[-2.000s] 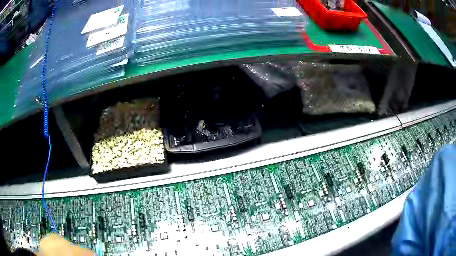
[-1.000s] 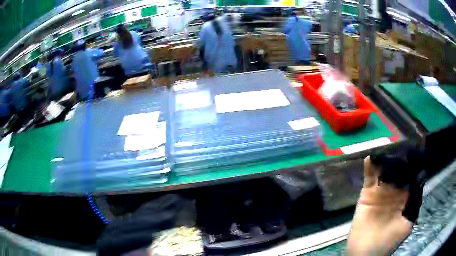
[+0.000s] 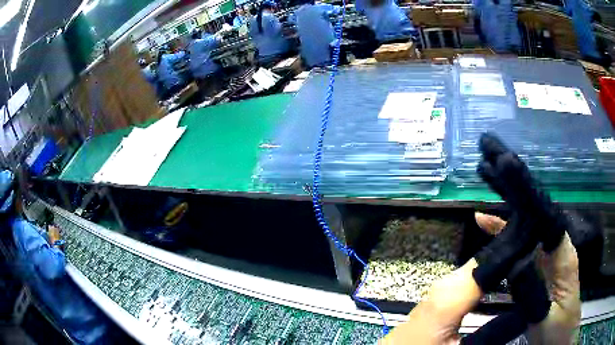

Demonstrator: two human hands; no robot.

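My left hand [image 3: 442,303] and my right hand [image 3: 563,283] are together at the lower right, in front of the parts bins. Both have black finger covers and bare skin elsewhere. Their black fingers overlap and point up, so which finger belongs to which hand is unclear. No held part can be made out. Green circuit boards [image 3: 270,320] lie in a long row between pale rails. A dark bin of small cream parts [image 3: 404,279] stands just left of the hands. The black parts tray is mostly hidden behind them.
A green bench [image 3: 222,141] runs above the line, with clear plastic trays [image 3: 377,155] and white paper sheets [image 3: 145,151]. A blue coiled cord [image 3: 324,135] hangs down near my left hand. A red bin [image 3: 607,101] is cut off at right. A blue-sleeved person [image 3: 44,256] is at the line, left.
The view has swung left. One hand showed at the right a second ago; now both are together at the lower right. The red bin has shifted to the right edge.
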